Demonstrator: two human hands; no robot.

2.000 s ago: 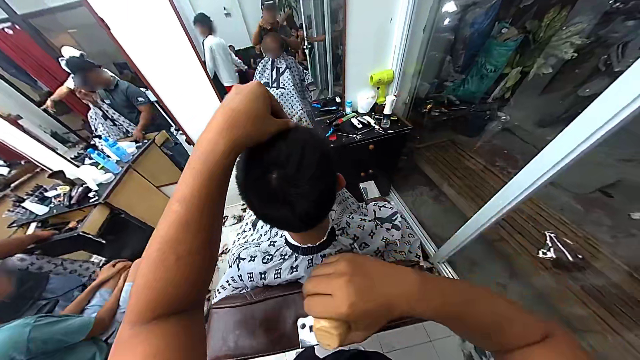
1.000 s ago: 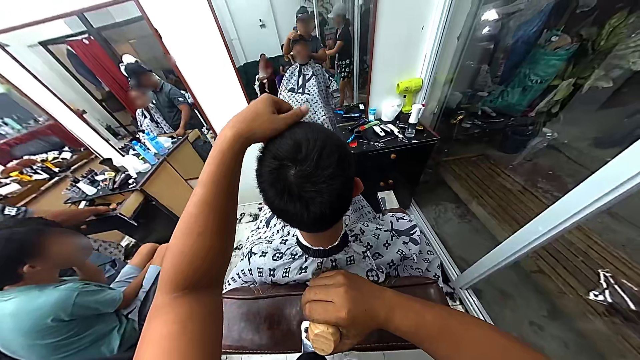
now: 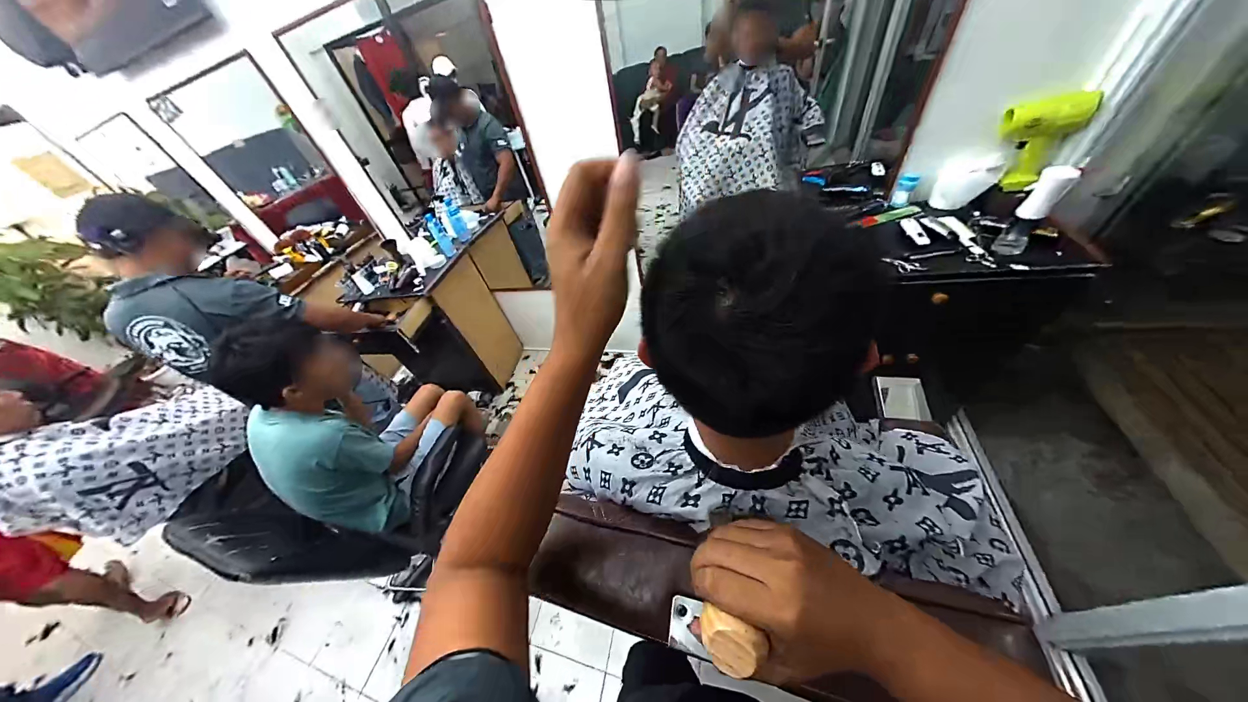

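My left hand (image 3: pixel 597 239) is raised in the air to the left of a seated person's head (image 3: pixel 765 312), not touching it; its fingers are bent and nothing shows in them. My right hand (image 3: pixel 770 585) is closed around the light wooden handle (image 3: pixel 733 642) of a tool, just behind the person's neck and above the chair's backrest. The tool's far end is mostly hidden by my hand. Around the person lies a white patterned barber's cape (image 3: pixel 663 468) with a dark neckband. The brown leather chair back (image 3: pixel 604 565) stands below my hands.
A black counter (image 3: pixel 1014 273) ahead right holds scissors, combs, bottles and a yellow-green hair dryer (image 3: pixel 1043 132). Large mirrors (image 3: pixel 780 107) line the wall. At left sit a person in a teal shirt (image 3: pixel 322 468) and another person under a cape; a co-worker (image 3: pixel 185 292) stands at a cluttered station.
My left hand has come off the top of the seated person's head and is now held up beside it. My right hand still grips the wooden handle. The view has turned left.
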